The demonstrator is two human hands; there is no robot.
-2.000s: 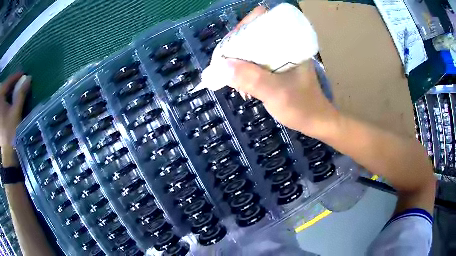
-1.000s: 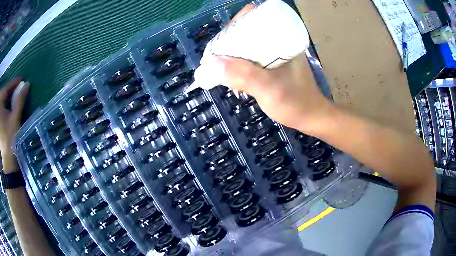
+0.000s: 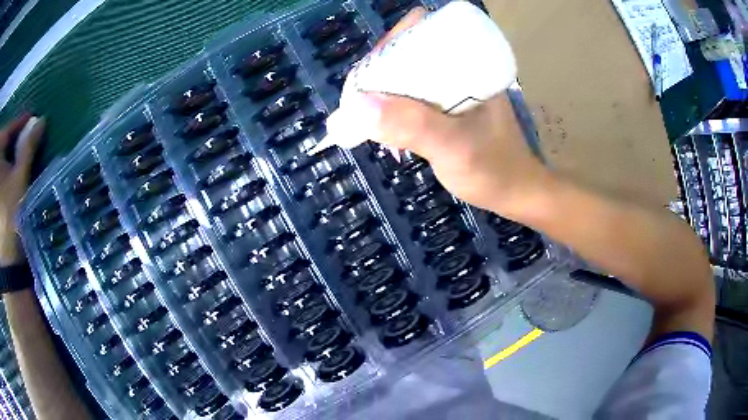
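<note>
My right hand [image 3: 459, 148] holds a white squeeze bottle [image 3: 447, 57] tilted, its narrow nozzle pointing down and left at a part in a middle row. Black round parts [image 3: 279, 394] with short shiny shafts stand in rows in a large clear plastic tray [image 3: 176, 271] with raised ribs between the rows. I cannot tell if the nozzle tip touches the part. My left hand [image 3: 18, 160] is at the far left edge of the picture, beside the tray's left corner, partly cut off. A small whitish thing shows at its fingers; I cannot tell what it is.
A green ribbed mat [image 3: 180, 41] lies behind the tray. A brown cardboard sheet [image 3: 607, 98] is on the right, with a white paper [image 3: 656, 49] and a blue pen beyond it. Other filled trays [image 3: 715, 189] are at the right edge. Grey floor with a yellow line [image 3: 513, 349] shows below.
The tray's rows have shifted slightly up in the picture. The bottle's nozzle points at a part lower along the row than before. Both hands keep nearly the same pose.
</note>
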